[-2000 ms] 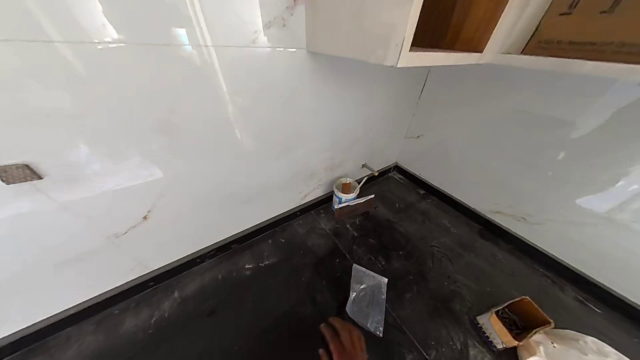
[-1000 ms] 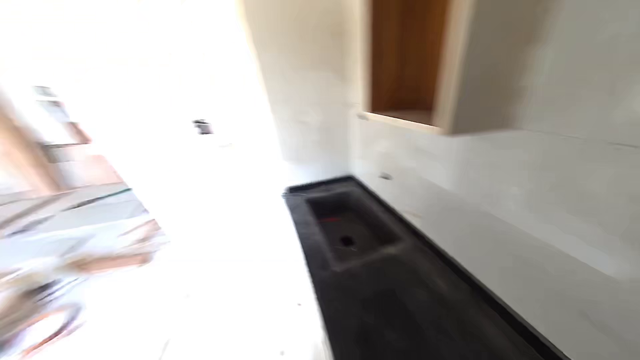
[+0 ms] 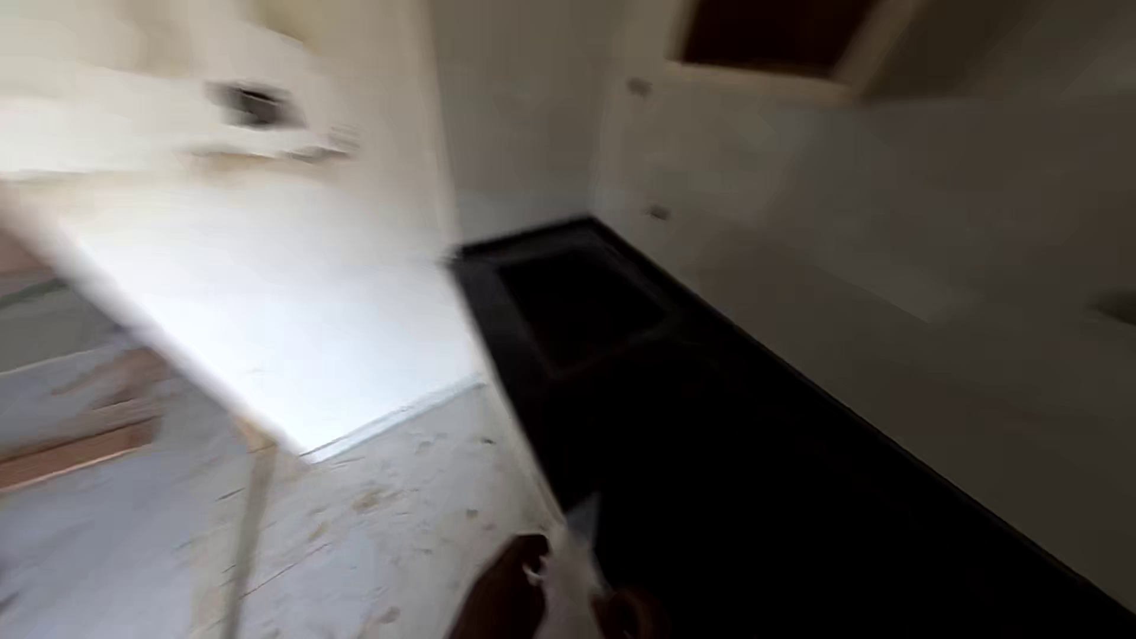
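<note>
My left hand (image 3: 504, 590) is at the bottom centre, dark and blurred, its fingers curled at the left side of a clear plastic bag (image 3: 568, 577). At the bag's lower right, my right hand (image 3: 628, 612) shows only in part, with its fingers against the plastic. The bag's pointed upper end sticks up between the hands, in front of the edge of the black countertop (image 3: 754, 461). Most of both hands lies below the frame or in shadow.
A sunken sink (image 3: 581, 306) sits at the countertop's far end. Above it at the upper right hangs a wall cabinet (image 3: 763, 80). A bright white wall (image 3: 293, 293) stands at the left, and a dusty floor (image 3: 382, 515) with marks lies below it.
The view has swung from the counter corner with the bucket to the sink end. The plastic bag, lying on the countertop two seconds ago, is now up between my hands.
</note>
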